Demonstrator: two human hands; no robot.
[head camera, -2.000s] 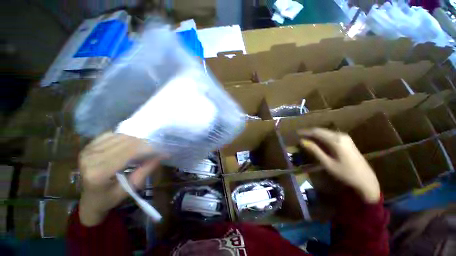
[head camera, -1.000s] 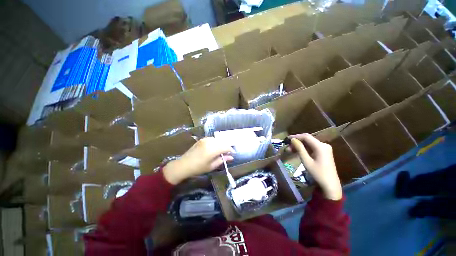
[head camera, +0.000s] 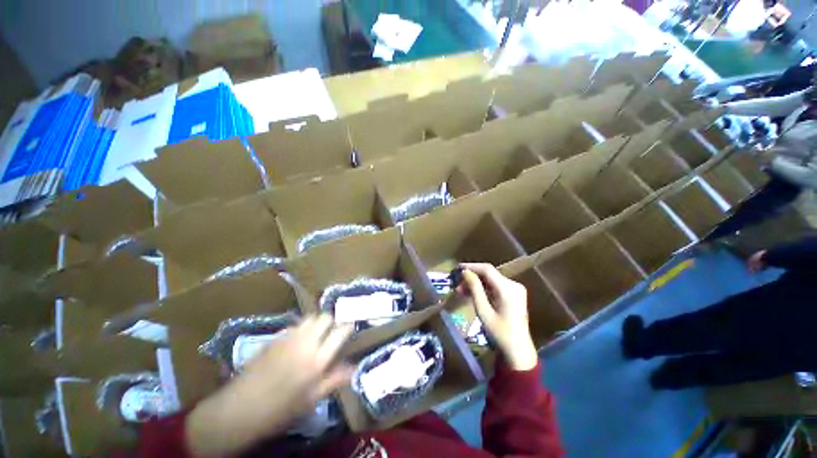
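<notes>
My left hand (head camera: 291, 362) is blurred and looks empty, low over the boxes at the lower left. My right hand (head camera: 502, 313) pinches a small black piece (head camera: 456, 276), perhaps an adapter or plug, at the wall of a carton (head camera: 457, 228). A wrapped security camera (head camera: 369, 307) sits in the carton left of it, inside a clear air column bag. Another wrapped camera (head camera: 399, 371) lies in the nearer box. Small parts with green and white spots (head camera: 468, 329) are in the box below my right hand.
Rows of open cartons (head camera: 582, 224) run to the far right. Blue and white flat stacks (head camera: 210, 112) stand at the back left. Clear bags (head camera: 582, 36) are heaped on the far bench. A person's dark-clothed legs (head camera: 726, 326) are at right on the blue floor.
The wrapped camera has gone down into its carton and my left hand has let go, moving left and down. My right hand still pinches the black piece. The view has shifted right.
</notes>
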